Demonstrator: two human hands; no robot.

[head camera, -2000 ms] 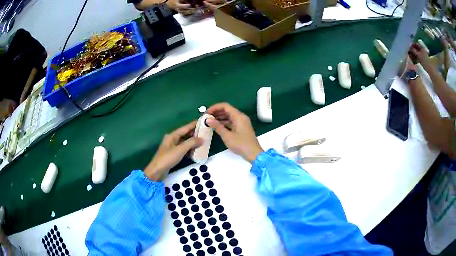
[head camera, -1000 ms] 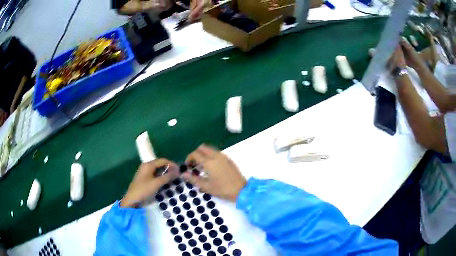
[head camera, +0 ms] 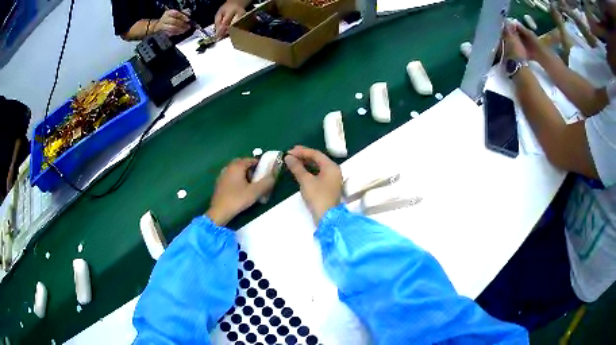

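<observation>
My left hand [head camera: 236,189] holds a cream housing [head camera: 268,166], tilted, above the near edge of the green belt. My right hand [head camera: 315,176] is at the housing's upper end, with thumb and forefinger pinched together around a small dark thing, which looks like a round adhesive pad [head camera: 286,154]. A sheet with rows of round black pads [head camera: 265,311] lies on the white bench below my hands, partly covered by my left sleeve.
More housings [head camera: 334,134] lie on the green belt [head camera: 209,128] on both sides, with white flecks. Slim pale parts [head camera: 392,205] and a smartphone [head camera: 500,123] lie on the bench at right. Across the belt are a blue bin [head camera: 91,124], a cardboard box [head camera: 285,37] and people's hands.
My hands have moved up from the pad sheet to the belt. My left hand has taken hold of a housing. The view has shifted, and the belt housings appear further left.
</observation>
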